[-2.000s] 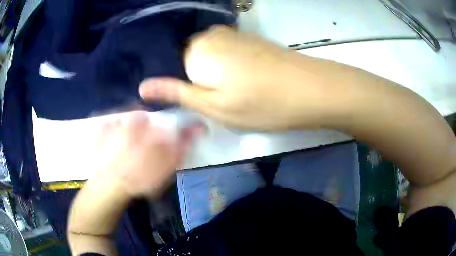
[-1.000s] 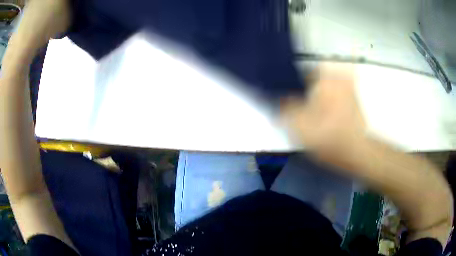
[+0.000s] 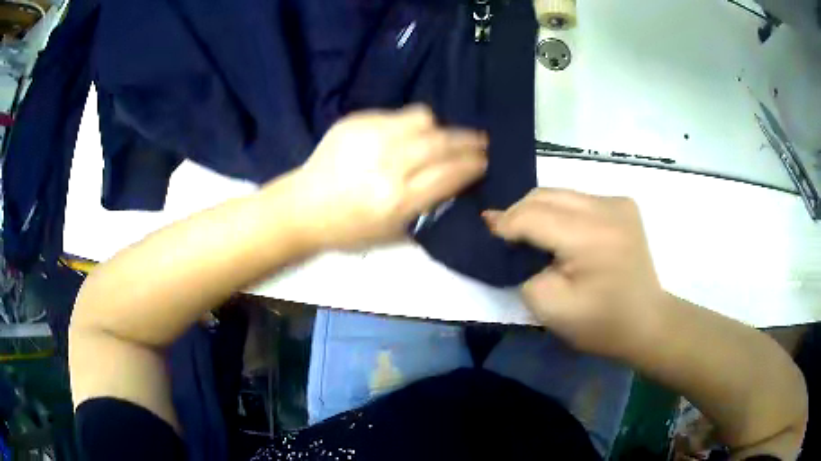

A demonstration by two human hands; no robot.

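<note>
The dark navy garment (image 3: 234, 81) lies over the white machine table, bunched at the left and running under the small metal presser foot (image 3: 482, 22) at the top. My left hand (image 3: 396, 171) lies on the cloth, fingers pointing right; whether it grips the cloth is hard to tell. My right hand (image 3: 576, 252) pinches the rounded near edge of a navy panel (image 3: 486, 248) between thumb and fingers. A small pale mark shows on the cloth beside my left fingers.
A round metal bed disc (image 3: 554, 55) and a cream knob (image 3: 555, 13) are right of the foot. A long silver tool (image 3: 789, 162) lies at the far right. The table's curved front edge (image 3: 432, 311) runs above my lap.
The navy cloth has moved from a raised, blurred spread to lying under the foot. My left hand has come in from the far left. My right hand is slightly lower, at the panel edge.
</note>
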